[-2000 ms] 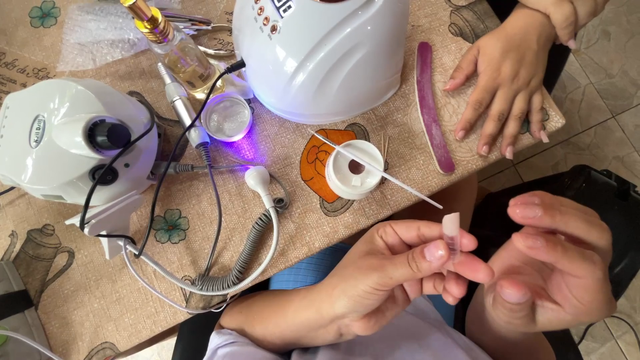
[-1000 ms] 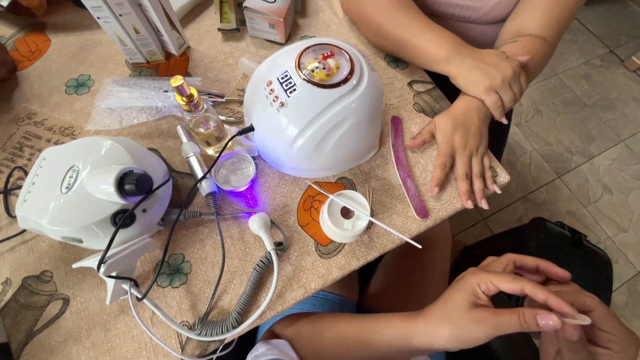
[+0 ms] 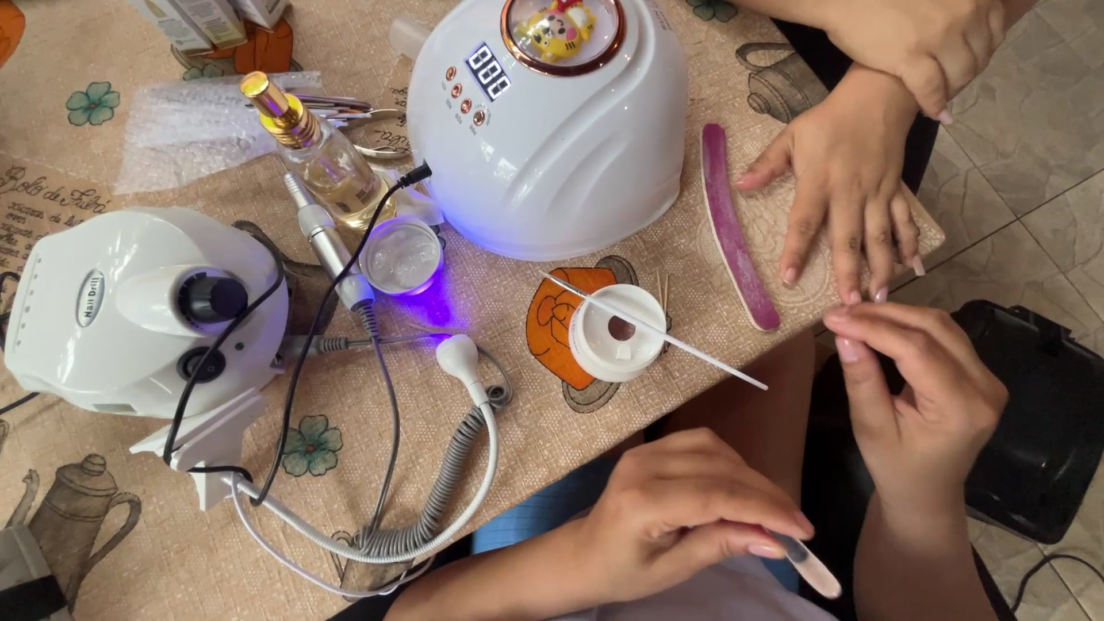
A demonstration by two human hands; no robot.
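Note:
My left hand [image 3: 699,517] pinches a long artificial nail tip [image 3: 809,565] between thumb and fingers, low in the head view. My right hand [image 3: 918,379] has its thumb and index fingertips close together beside the fingertips of another person's hand [image 3: 849,185], which lies palm down at the table corner; whether it touches them or holds anything I cannot tell. A purple nail file [image 3: 737,228] lies left of that person's hand. A thin white brush [image 3: 690,345] rests across a round white jar [image 3: 595,349] near the table edge.
A white nail lamp [image 3: 552,147] stands at the back middle. Left of it are a glass bottle [image 3: 332,172] with a gold cap, a small gel pot [image 3: 401,256] and a drill handpiece [image 3: 328,241]. A white nail drill unit [image 3: 138,310] and coiled cable [image 3: 448,483] occupy the left side.
My hands were together a second ago; now they are apart, the right one up by the other person's fingers and the left one lower with the nail tip. The view has shifted.

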